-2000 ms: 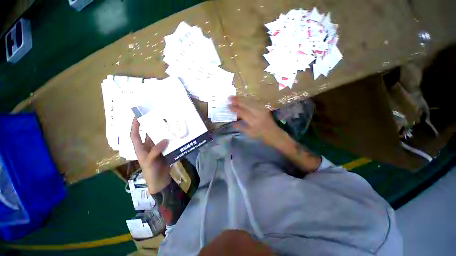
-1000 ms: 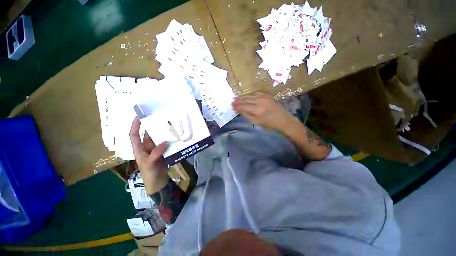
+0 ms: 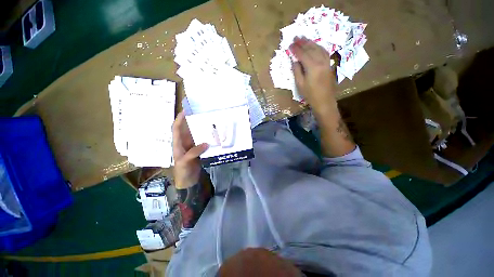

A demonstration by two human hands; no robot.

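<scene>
My left hand (image 3: 187, 149) holds a white retail box (image 3: 221, 132) by its left side, with a product picture and a black strip along its near edge. A white box flap (image 3: 212, 91) stands up from its far side. My right hand (image 3: 314, 62) reaches onto the heap of small white packets with red print (image 3: 346, 46); its fingertips touch the heap, and I cannot tell if they grip a packet. A fanned column of cards (image 3: 201, 46) lies beyond the box. A stack of instruction leaflets (image 3: 143, 121) lies at the left.
Brown cardboard bench cover (image 3: 81, 119) runs across the view. A blue plastic tote (image 3: 32, 178) is at far left. Box stock (image 3: 155, 203) sits low at my left. An open brown carton (image 3: 401, 121) with white strapping is at the right. Grey-white fixtures (image 3: 39, 24) stand beyond the bench.
My right hand has moved from the near end of the cards to the packet heap. My left hand has shifted right with the box, which is turned straighter, and the leaflet stack is uncovered.
</scene>
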